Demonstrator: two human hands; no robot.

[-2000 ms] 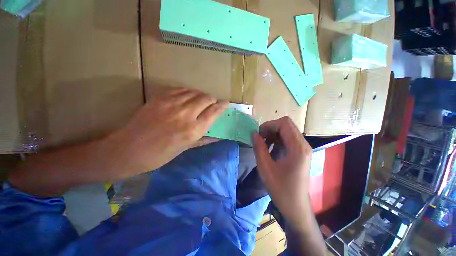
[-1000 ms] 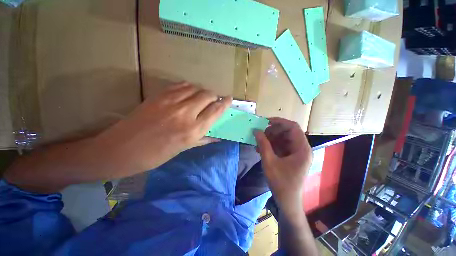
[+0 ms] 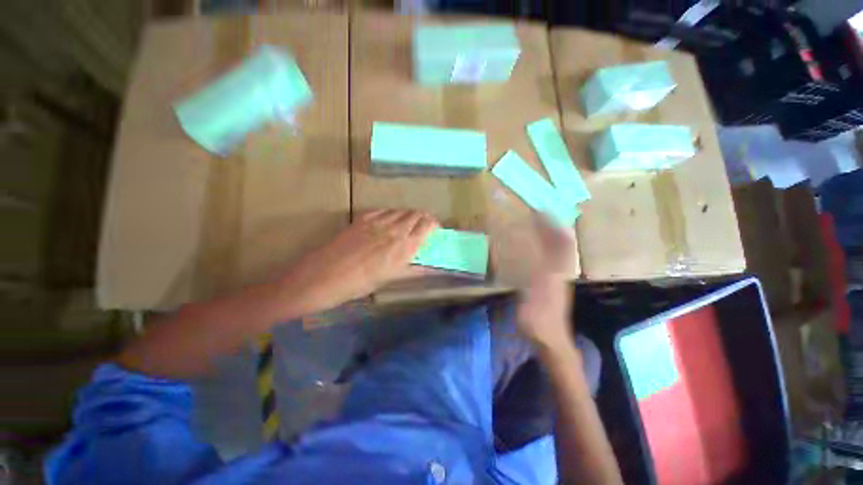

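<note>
A mint green strip lies at the near edge of the carton table, over a plate with a darker lower edge. My left hand holds its left end with the fingers over it. My right hand is motion-blurred, its fingertips near the lower end of two loose green strips that lie in a V; whether it touches them is unclear. A stack of green-topped plates stands beyond my left hand.
Wrapped green bundles stand on the brown cartons at far left, far middle and right. A black crate with red liner and pale green pieces is beside my right knee. Black crates are stacked at upper right.
The view has widened, showing more of the table. My right hand has let go of the strip's right end and moved up towards the loose strips. The held strip now lies flat.
</note>
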